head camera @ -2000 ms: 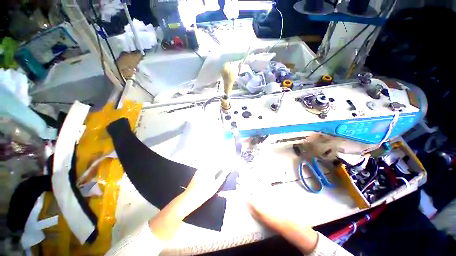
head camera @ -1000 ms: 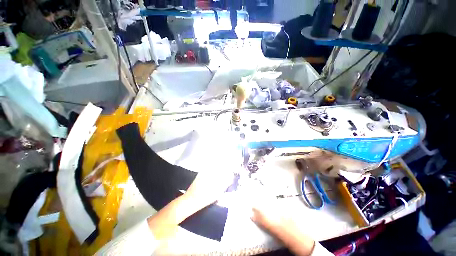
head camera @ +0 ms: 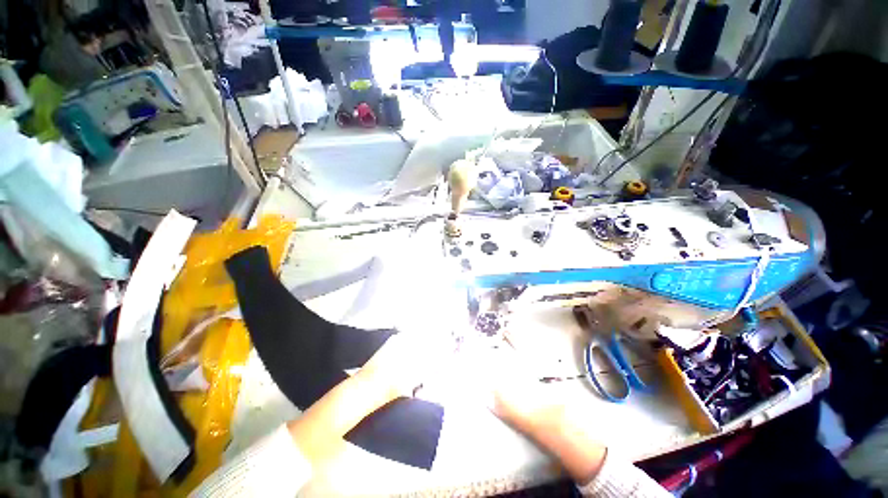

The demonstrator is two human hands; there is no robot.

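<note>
A black curved fabric piece [head camera: 282, 336] lies left of the needle, its lower end spreading towards the table's front edge. My left hand [head camera: 375, 381] lies across it, with the fingers washed out by glare near the needle; I cannot tell whether they grip it. My right hand [head camera: 531, 413] rests low on the table right of the fabric, its fingertips also lost in glare. The white sewing machine head [head camera: 584, 238] with a blue stripe stands beyond my hands. The presser foot area [head camera: 487, 321] is partly hidden by glare.
Blue-handled scissors [head camera: 609, 368] lie right of my right hand. A yellow-orange parts box [head camera: 693, 394] stands at the right. White curved pieces [head camera: 141, 355] lie on yellow tape [head camera: 219, 379] at the left. A tan knob [head camera: 461, 185] stands upright at the machine's left end. Dark thread cones [head camera: 701, 39] stand above.
The black piece's middle has shifted slightly around my left hand. My hands stay close to the needle area. The camera view has tilted, so the machine sits lower than in the oldest frame.
</note>
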